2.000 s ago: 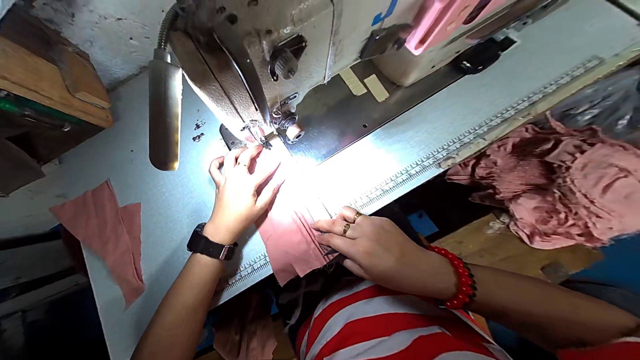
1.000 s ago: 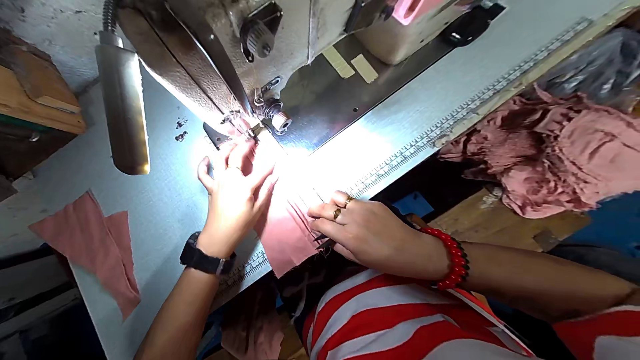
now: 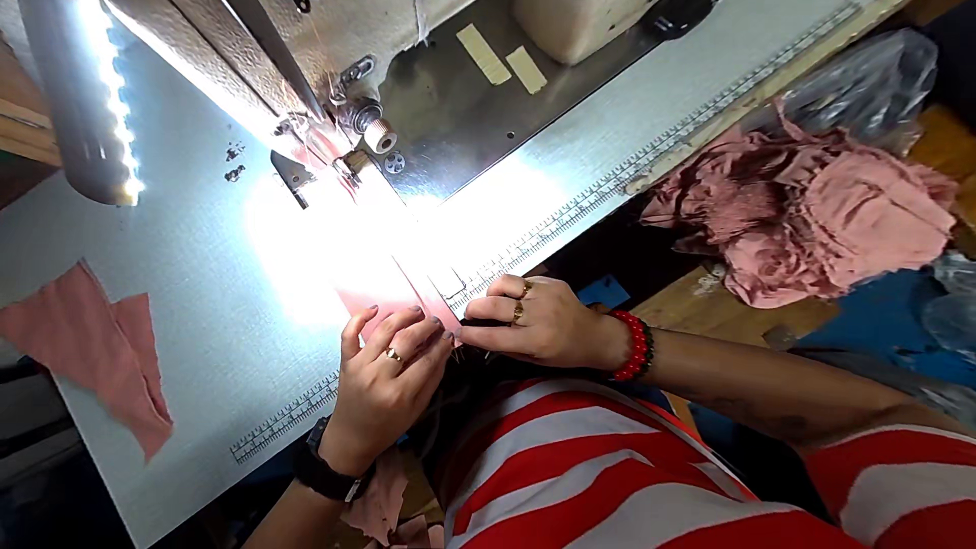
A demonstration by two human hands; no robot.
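Note:
A pink fabric piece runs from under the presser foot of a sewing machine to the table's front edge; glare washes out its upper part. My left hand, with a ring and a black wristwatch, lies with its fingertips on the lower end of the cloth. To its right, my right hand, wearing rings and a red beaded bracelet, pinches the cloth's lower right corner between thumb and fingers. The fingertips of both hands are close together. A separate pink cloth piece lies at the table's left.
A lamp stands out at the upper left. Measuring tape markings follow the table's front edge. Crumpled pink fabric is heaped at the right beside clear plastic. More pink scraps hang below the table.
My left hand has moved from beside the presser foot down to the lower end of the cloth, near my right hand. The view has shifted closer to the table.

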